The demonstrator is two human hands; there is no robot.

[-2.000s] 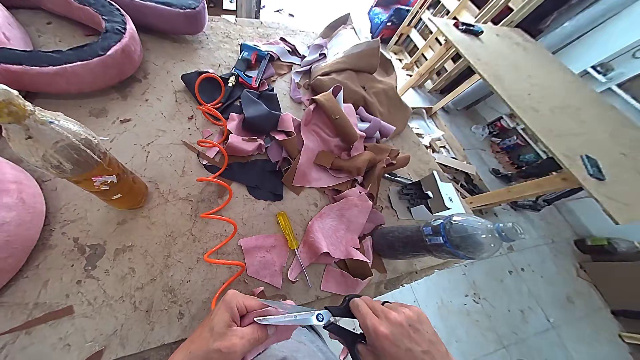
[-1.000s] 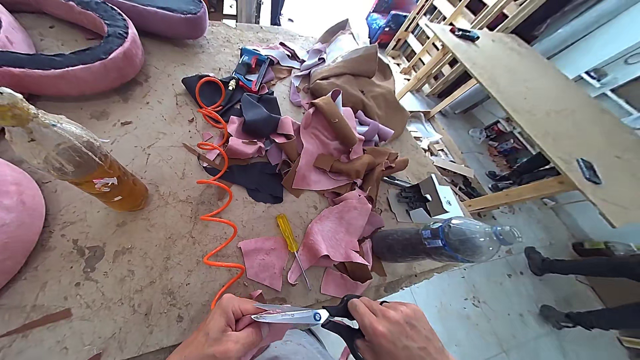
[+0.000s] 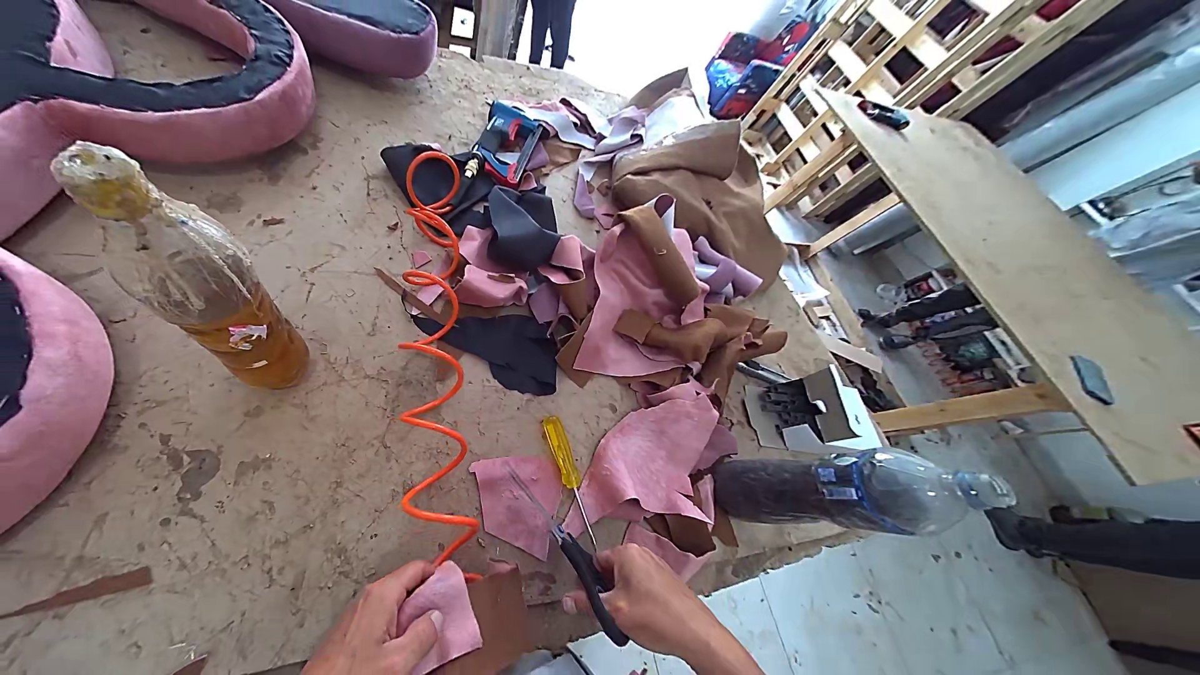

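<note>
Near the bottom edge, my left hand [image 3: 384, 623] pinches a pink fabric piece [image 3: 448, 614] between thumb and fingers, with a brown piece [image 3: 492, 619] beside and under it. My right hand [image 3: 647, 595] holds black-handled scissors [image 3: 583, 567], whose blades point up and left over a pink scrap [image 3: 516, 497] on the table. A screwdriver with a yellow handle [image 3: 561, 450] lies just beyond the scissors. The orange coiled air hose [image 3: 436, 412] runs from the stapler [image 3: 506, 145] down to near my left hand.
A glass bottle of amber liquid [image 3: 253, 337] stands on the worktable [image 3: 347, 56] at left, near pink-and-black padded pieces [image 3: 281, 103]. Fabric scraps [image 3: 647, 300] are heaped mid-table. A plastic bottle [image 3: 844, 487] lies at the right edge by an open box [image 3: 834, 403]. People's legs show beyond.
The scissors, earlier at the piece in my left hand, have moved right and away from it, and now point up the table. My left hand has the pink piece folded over its fingers.
</note>
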